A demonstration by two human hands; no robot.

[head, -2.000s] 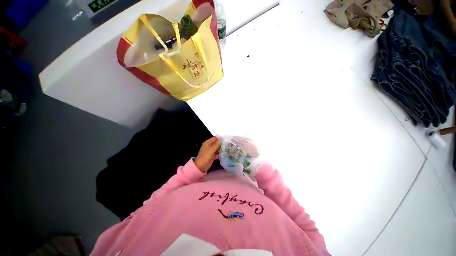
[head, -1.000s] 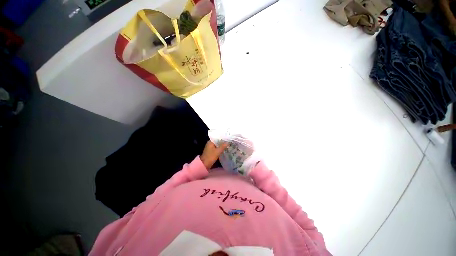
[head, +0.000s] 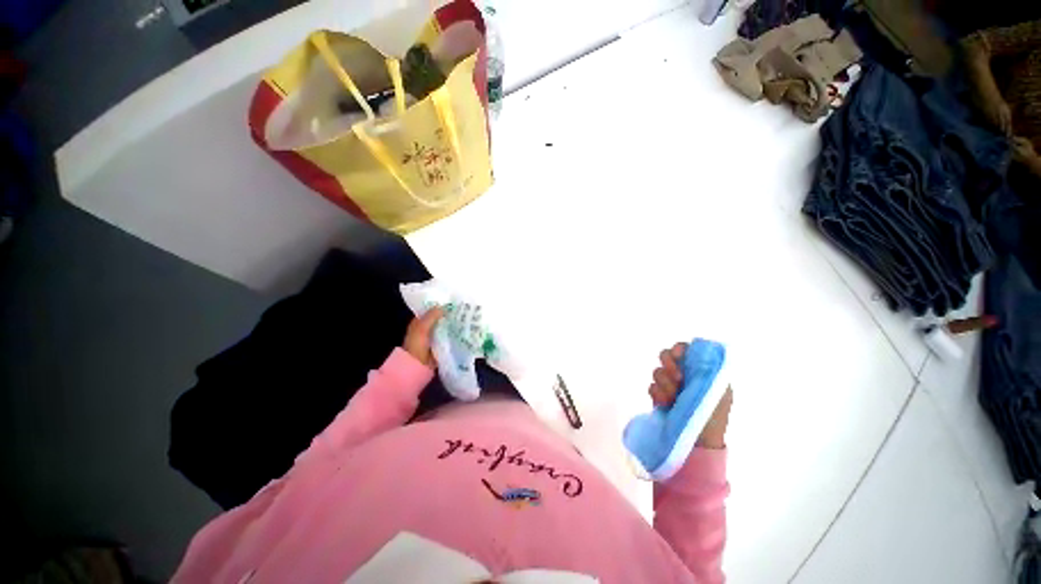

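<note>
My left hand point(head: 422, 334) holds a crinkled whitish plastic bag point(head: 460, 342) with green print, in front of my belly at the table's near edge. My right hand point(head: 669, 376) is raised over the white table to the right and grips a blue-and-white folded piece point(head: 682, 413), possibly a face mask. Its fingers show behind the piece; the rest of the hand is partly hidden. Small dark thread snips point(head: 567, 402) lie on the table between my hands.
A yellow tote bag point(head: 428, 160) with red ends stands at the far left of the table point(head: 662, 228). Black cloth point(head: 274, 388) is below the left edge. Folded jeans point(head: 890, 183), beige cloth point(head: 788, 63) and another person's hand point(head: 995, 105) are at the right.
My hands have moved apart, the left slightly left with the plastic bag. My right hand has come into view with the blue-and-white piece. The snips now show on the table.
</note>
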